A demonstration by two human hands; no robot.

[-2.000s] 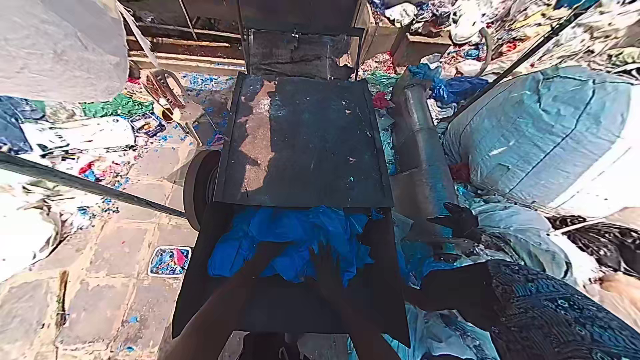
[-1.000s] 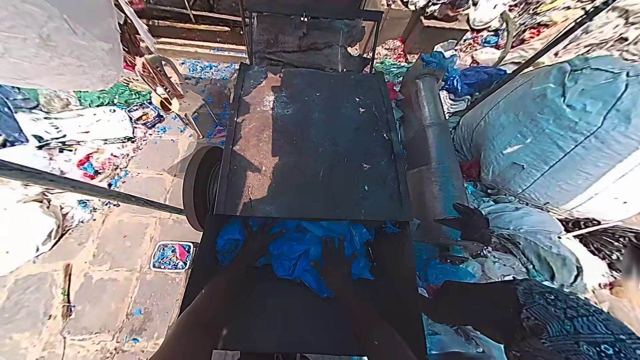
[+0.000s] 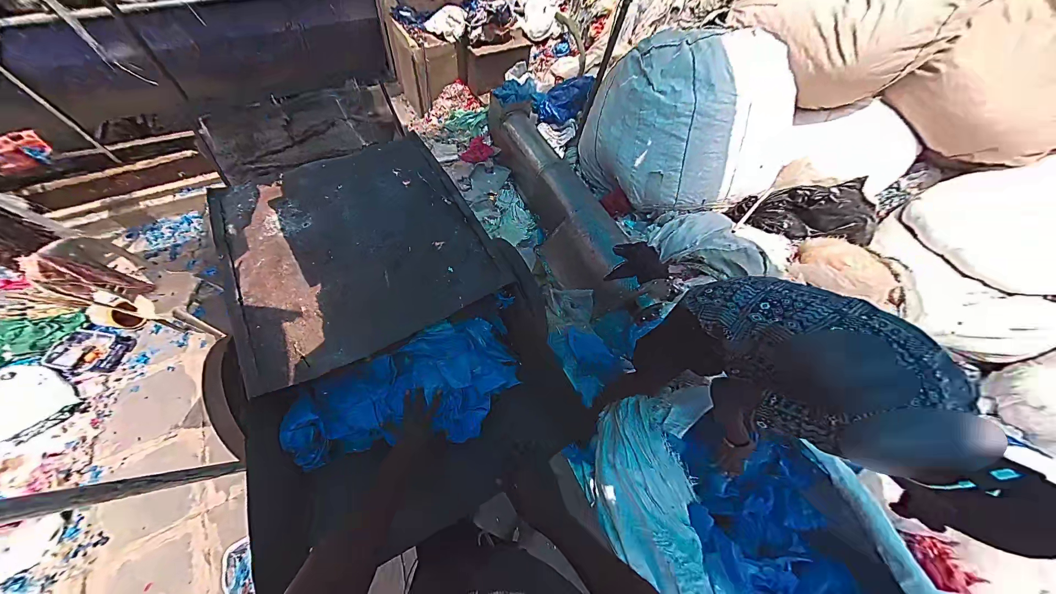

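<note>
Crumpled blue plastic film (image 3: 445, 371) lies across the mouth of a dark metal machine, at the lower edge of its sloping metal cover (image 3: 371, 256). My left hand (image 3: 415, 412) rests on the front of the film, its fingers spread. My right hand (image 3: 521, 470) is lower, over the dark feed tray (image 3: 289, 503) to the right of the left one; shadow hides its fingers. At the right, a co-worker in a patterned garment (image 3: 825, 355) bends over a pale blue woven sack (image 3: 648, 487) holding more blue film (image 3: 767, 511), one hand (image 3: 734, 441) at the film.
A wheel (image 3: 221, 396) stands at the machine's left side. A metal duct (image 3: 553, 190) runs along its right. Large stuffed sacks (image 3: 685, 115) fill the upper right. Plastic scraps (image 3: 169, 235) litter the paved floor, and a diagonal pole (image 3: 124, 487) crosses the lower left.
The view has swung right, bringing the co-worker and the open sack into sight. My right hand has left the blue film, where it lay earlier; the left is still on it.
</note>
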